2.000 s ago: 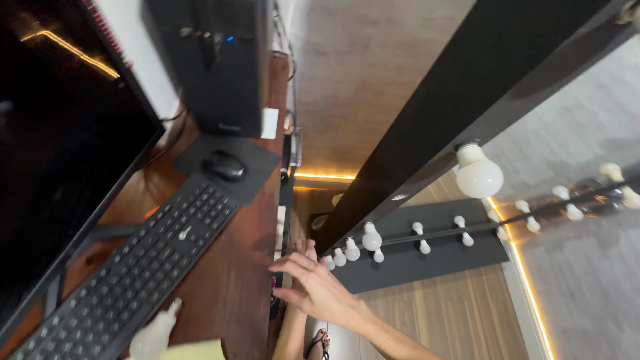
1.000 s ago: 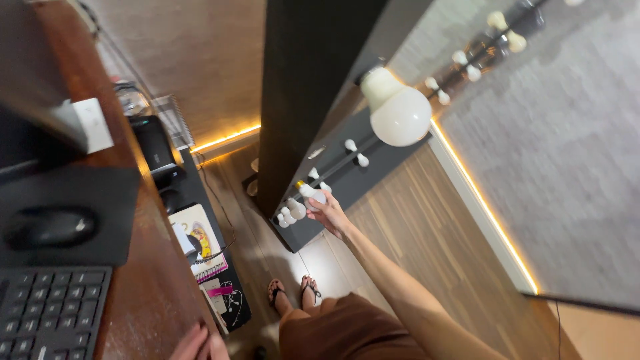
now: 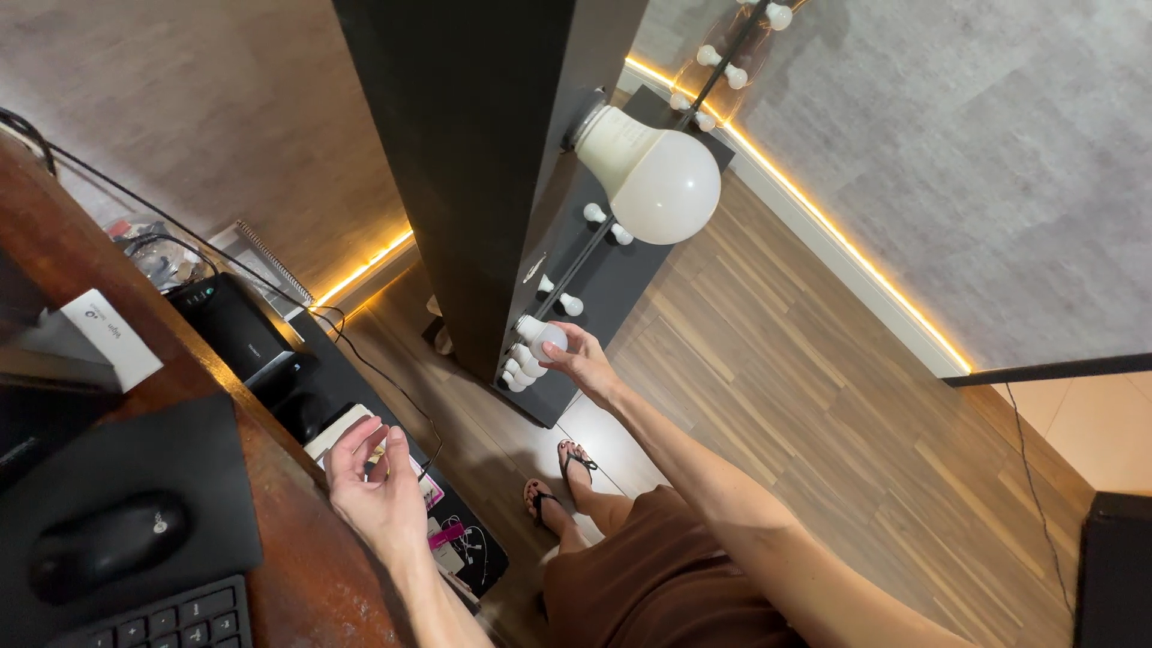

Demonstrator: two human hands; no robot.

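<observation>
My right hand (image 3: pixel 580 360) has its fingers around a white light bulb (image 3: pixel 542 337) that sits at the edge of a tall black frame (image 3: pixel 477 135). Below it, several more white bulbs (image 3: pixel 520 369) line the same edge. A much nearer, larger-looking bulb (image 3: pixel 666 184) juts from a socket higher on the frame. My left hand (image 3: pixel 376 481) is raised beside the wooden desk edge, palm up with fingers curled apart, and holds nothing. The mirror side of the frame shows reflected bulbs.
The wooden desk (image 3: pixel 306 567) at left bears a black mouse (image 3: pixel 112 547), a keyboard (image 3: pixel 166 621) and a white card (image 3: pixel 112 337). On a lower dark shelf are a black device (image 3: pixel 238 328), notebooks and cables. My sandalled feet (image 3: pixel 544 504) stand on the wood-look floor (image 3: pixel 774 351).
My left hand has risen into view beside the desk edge since one second ago. My right hand remains at the bulb. The view has shifted away from the monitor since two seconds ago.
</observation>
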